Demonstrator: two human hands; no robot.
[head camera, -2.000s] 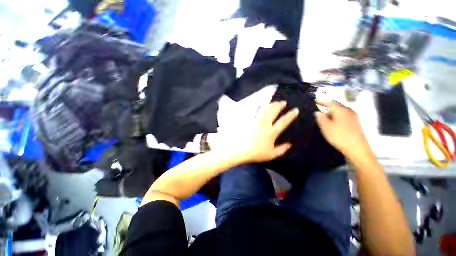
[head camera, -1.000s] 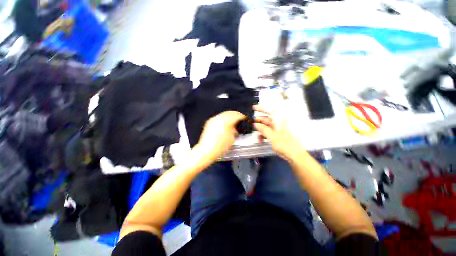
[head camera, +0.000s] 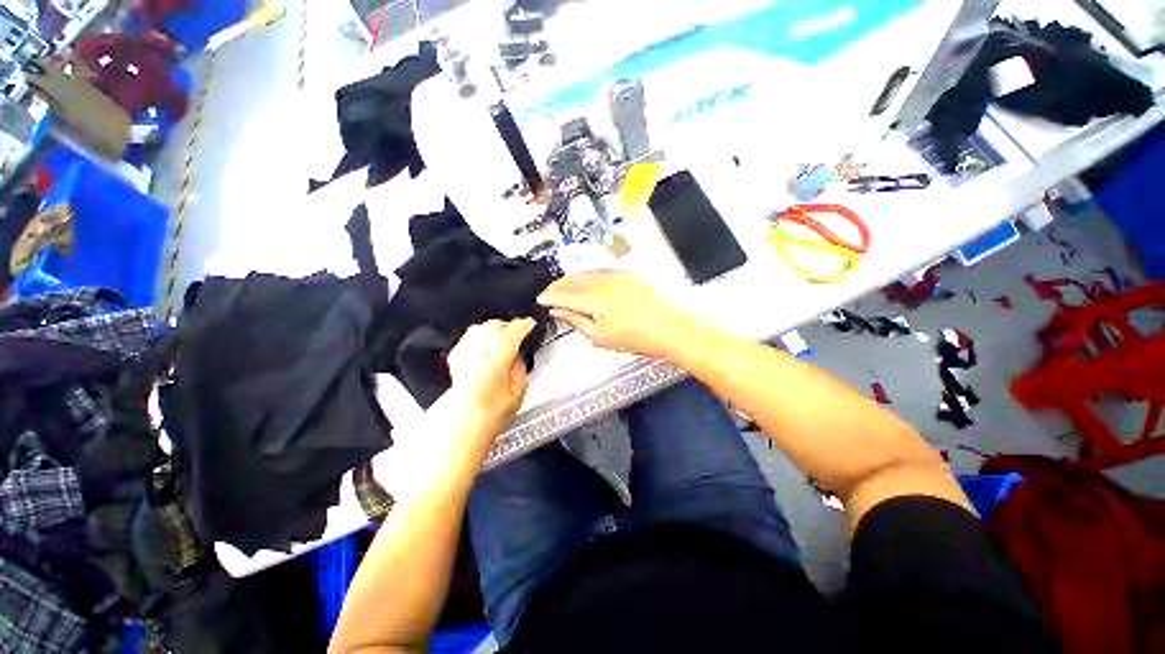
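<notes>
A black garment piece (head camera: 463, 288) lies on the white table, its right end near the presser foot and needle area (head camera: 581, 211). My left hand (head camera: 491, 364) grips its near right edge between thumb and fingers. My right hand (head camera: 611, 311) is beside it to the right, fingertips at the cloth's edge by the needle area; whether they pinch the cloth is hard to tell. The white sewing machine (head camera: 754, 83) has a light-blue stripe and "JACK" lettering.
A stack of black panels (head camera: 275, 396) lies at the left, small black cut pieces (head camera: 378, 118) beyond. Right of the needle are a yellow tag (head camera: 641, 185), smartphone (head camera: 695, 228), scissors (head camera: 819, 242) and dark snips (head camera: 890, 183). Black cloth with a white label (head camera: 1041, 79) lies far right.
The view has swung right. The cloth that lay spread under both hands two seconds ago is now at the needle area, with my hands close together at its edge.
</notes>
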